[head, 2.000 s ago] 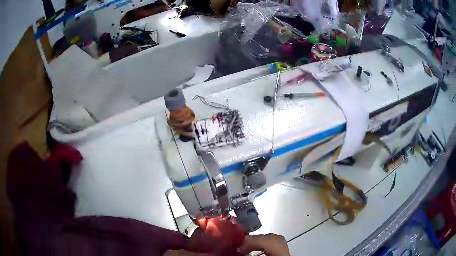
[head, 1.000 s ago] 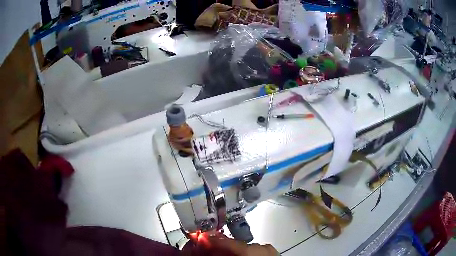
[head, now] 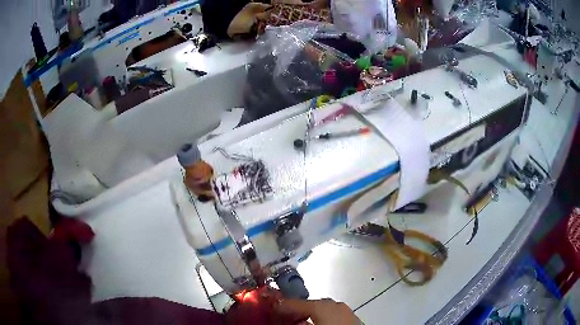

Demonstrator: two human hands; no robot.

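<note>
Dark red fabric runs along the bottom edge to the needle area of the white sewing machine. More of it lies bunched at the left. Its end by the needle glows bright red under the lamp. My right hand is at the bottom edge, right of the needle, partly cut off. Its fingers point left and reach the lit fabric; their grip is not clear. My left hand cannot be made out; the bottom edge cuts off the area left of the needle. The presser foot is hidden by glare and fingers.
Yellow-handled scissors lie on the table behind the arm. A white strip drapes over the arm, beside a pen. A grey knob stands on the head. Thread spools and a plastic bag are behind. Brown board is at left.
The view has shifted, so the machine sits further left in the picture. More of my right hand shows than one second ago. It stays beside the needle, and the fabric still runs to the needle.
</note>
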